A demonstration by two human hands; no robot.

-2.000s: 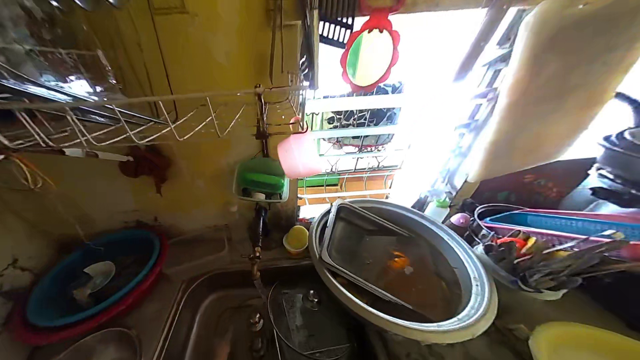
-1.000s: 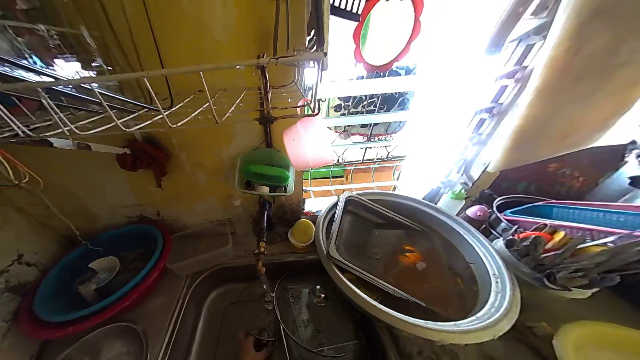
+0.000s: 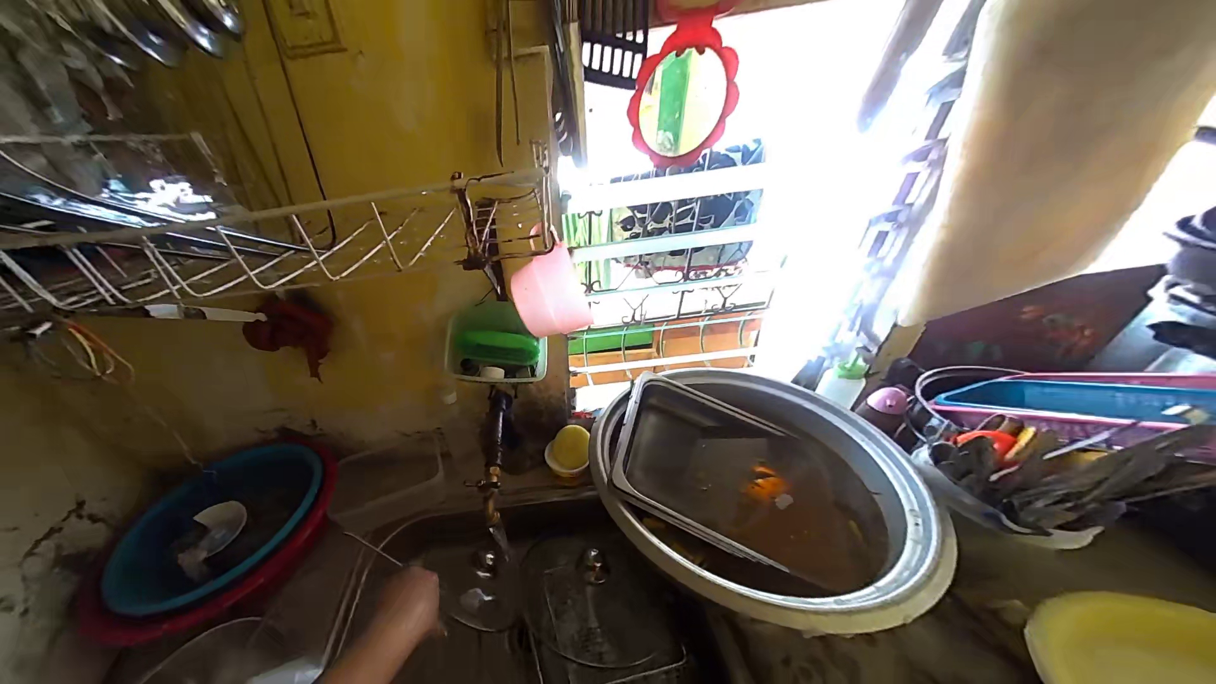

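Note:
My left hand [image 3: 408,600] reaches up from the bottom edge over the left part of the sink [image 3: 356,579], its fingers curled. A thin, light rod or edge shows just above it; whether the hand grips this cannot be told. To its right, a clear round lid with a metal knob [image 3: 484,562] lies under the brass faucet [image 3: 489,484], where water seems to run. Farther right in the sink is a larger clear round lid [image 3: 597,617] with a knob. My right hand is not in view.
A large metal basin [image 3: 912,513] holds murky water and a rectangular tray [image 3: 703,451]. Nested blue and red basins [image 3: 318,484] stand left. Utensils [image 3: 1064,475] fill a container at right, near a yellow basin [image 3: 1121,636]. A wire rack [image 3: 294,218] hangs above.
My left hand, low in the sink one second ago, is now farther left and more of the forearm shows. Two seconds ago no hand was clearly visible.

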